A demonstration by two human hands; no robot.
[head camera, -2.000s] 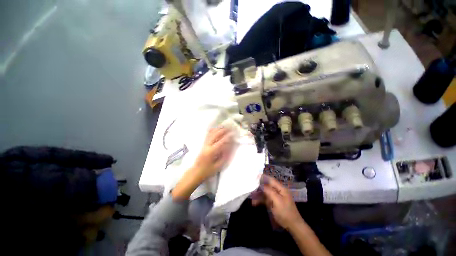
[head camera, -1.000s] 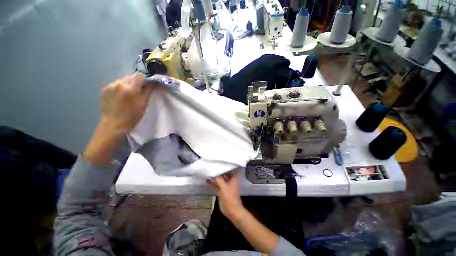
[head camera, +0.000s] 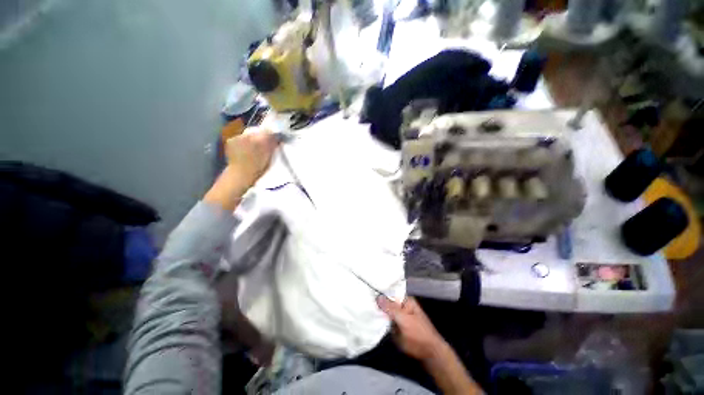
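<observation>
An off-white garment piece (head camera: pixel 332 224) with a light grey face showing at its left lies bunched over the table's front edge, left of the overlock machine (head camera: pixel 502 177). My left hand (head camera: pixel 253 154) grips its upper left corner. My right hand (head camera: pixel 405 320) holds its lower right edge, below the machine's left end. The garment's right side reaches the needle area, which is blurred; I cannot tell whether it is under the presser foot.
A yellow sewing machine (head camera: pixel 286 73) stands at the back left. A dark cloth pile (head camera: pixel 432 85) lies behind the overlock. Black thread cones (head camera: pixel 654 225) and a parts tray (head camera: pixel 611 275) are at the right. A blue crate (head camera: pixel 540 374) is below.
Since one second ago, my left hand has come down and the raised garment has dropped, now hanging over the table's front edge. My right hand has moved slightly right in the picture. The view has shifted.
</observation>
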